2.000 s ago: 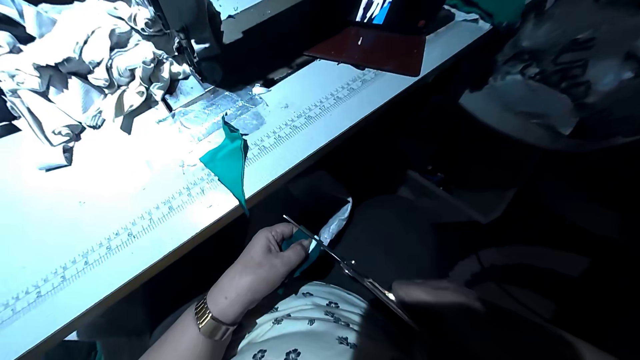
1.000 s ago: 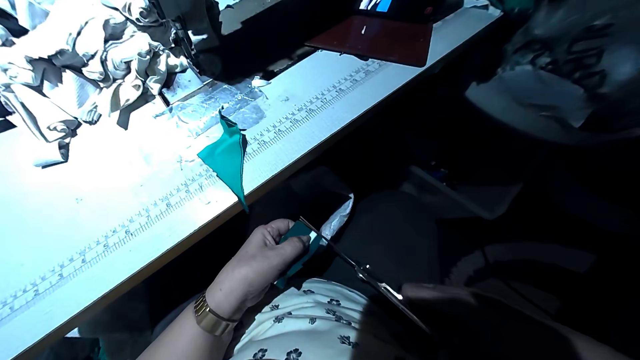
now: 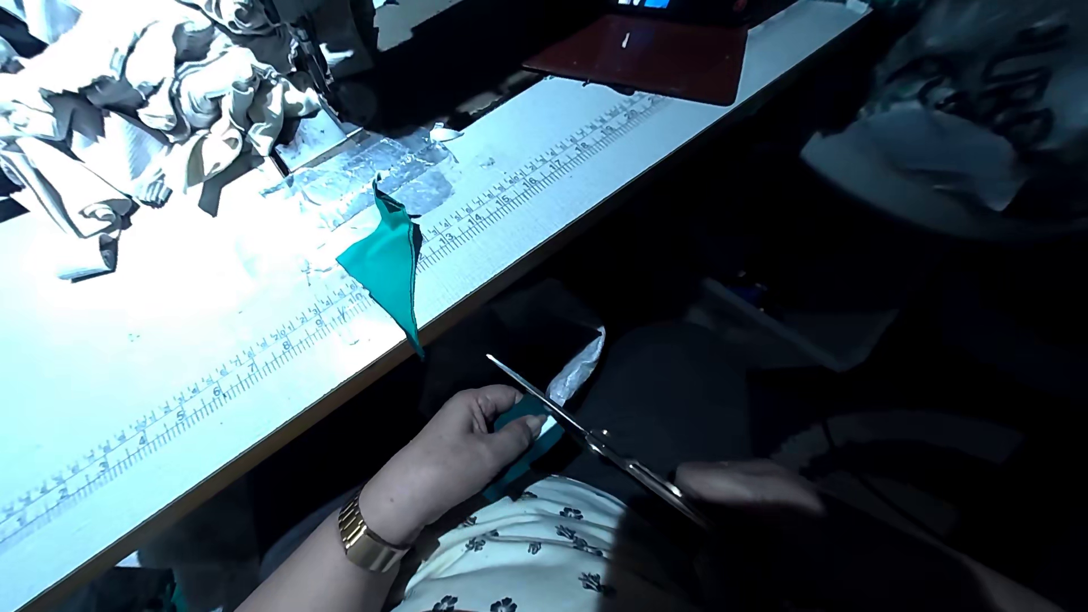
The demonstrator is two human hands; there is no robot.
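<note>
My left hand (image 3: 472, 450), with a gold-coloured watch at the wrist, pinches a dark teal piece of fabric (image 3: 523, 459) between thumb and fingers, above my lap. A pair of metal scissors (image 3: 599, 442) lies across the fabric, its blades pointing up and left beside my left fingertips. My right hand (image 3: 748, 486) is in deep shadow at the handle end; its fingers around the handles are mostly hidden. A crumpled whitish strip (image 3: 578, 370) shows just beyond the blades. On the table edge a green fabric scrap (image 3: 391, 263) hangs partly over.
The white table (image 3: 212, 314) has a printed ruler scale along its front. Crumpled pale fabric (image 3: 170, 102) is heaped at the upper left beside a dark sewing machine (image 3: 327, 59). A dark red flat case (image 3: 646, 55) lies farther back. A pale bag with writing (image 3: 960, 127) is at the upper right.
The scissors and the teal fabric have shifted slightly relative to each other at my left fingertips. My left hand keeps its hold.
</note>
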